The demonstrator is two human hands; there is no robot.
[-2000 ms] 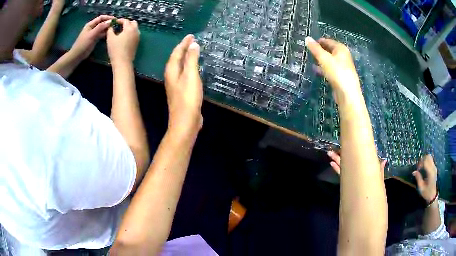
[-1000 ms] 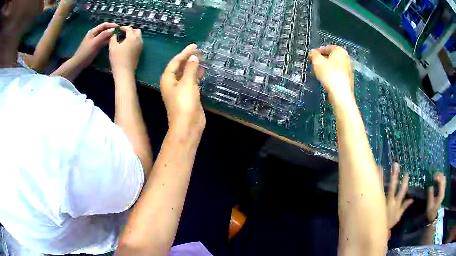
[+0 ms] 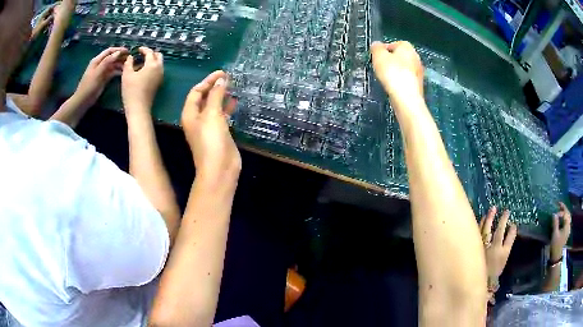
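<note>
A tall stack of clear blister trays (image 3: 287, 96) lies on the green bench in front of me, with rows of silvery parts in its top tray. My left hand (image 3: 208, 121) is at the stack's near left corner, thumb and fingers bent close together. My right hand (image 3: 399, 70) is at the stack's right side, farther back, with its fingers curled and fingertips close to the tray's edge. I cannot tell whether either hand grips the tray or holds a small part; the picture is blurred there.
A neighbour's hands (image 3: 140, 80) hold a small dark piece on the left, below a tray of silvery parts (image 3: 150, 22). Trays of green boards (image 3: 502, 159) lie on the right, with another person's hands (image 3: 498, 246) at their near edge. The bench has a wooden edge (image 3: 307, 167).
The view has shifted, so the stack sits farther left. My right hand's fingers, spread two seconds ago, are now curled in. My left fingers are bent more. The right neighbour's hands have moved along the trays.
</note>
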